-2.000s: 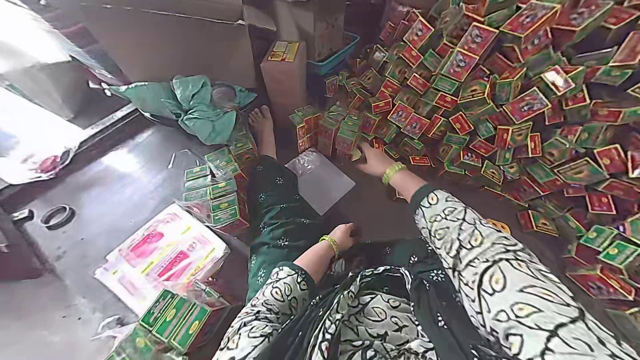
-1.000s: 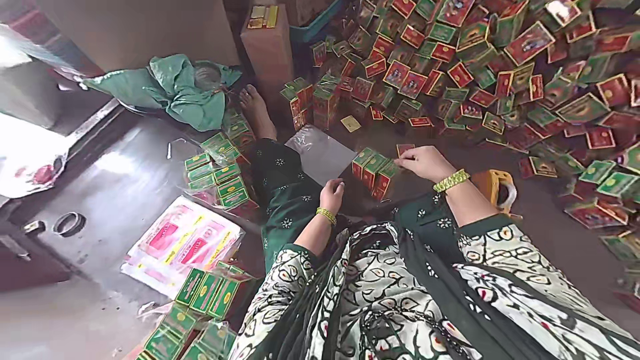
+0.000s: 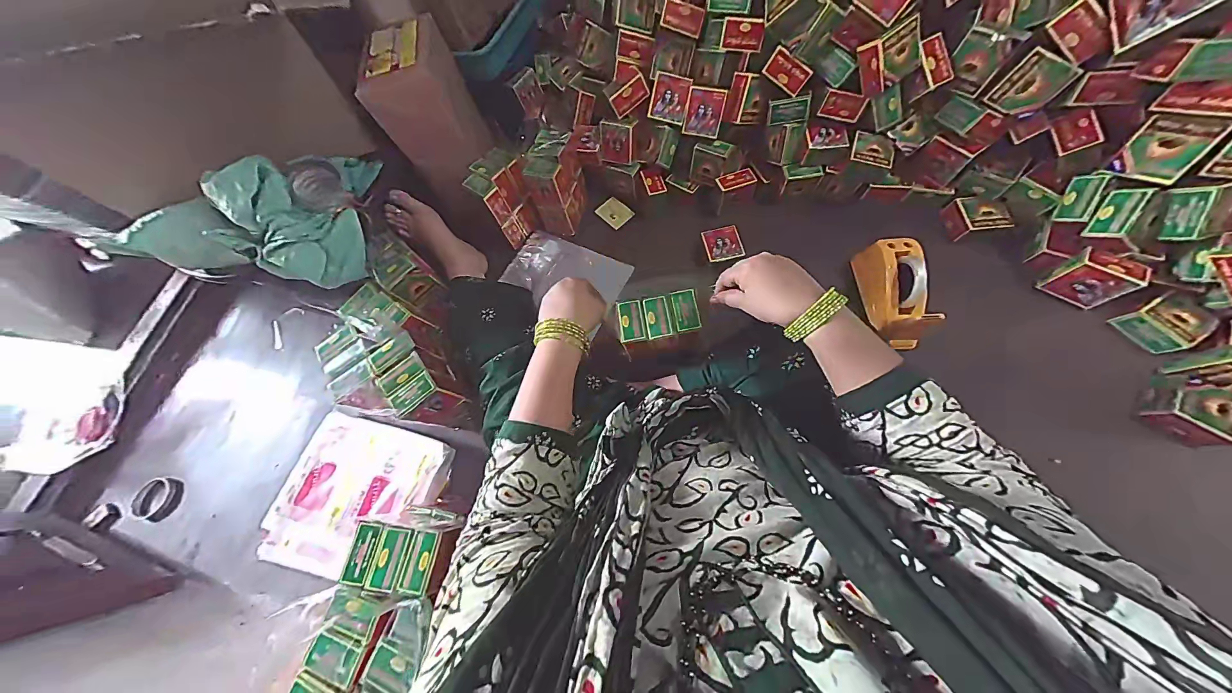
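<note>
Three small green-topped cardboard boxes (image 3: 657, 316) stand side by side on the floor between my legs. My left hand (image 3: 573, 306) is just left of them, over the near edge of a clear plastic bag (image 3: 568, 265); its fingers are curled, and whether they pinch the bag is hidden. To the right of the boxes, my right hand (image 3: 760, 287) hovers with thumb and fingertips close together; I cannot tell whether something thin is between them. A single red box (image 3: 722, 243) lies beyond my right hand. A yellow tape dispenser (image 3: 893, 294) stands to its right.
A large heap of red and green boxes (image 3: 789, 111) spreads across the far right. Wrapped box packs (image 3: 385, 361) and printed plastic packaging (image 3: 351, 491) lie at left, with more packs (image 3: 390, 558) nearer. A green cloth or bag (image 3: 279, 226) and tall carton (image 3: 419, 91) stand beyond my foot.
My right hand has moved from the heap's near edge to beside the grouped boxes. The three boxes now stand between my hands, where the earliest frame shows none. The tape dispenser has come fully into view.
</note>
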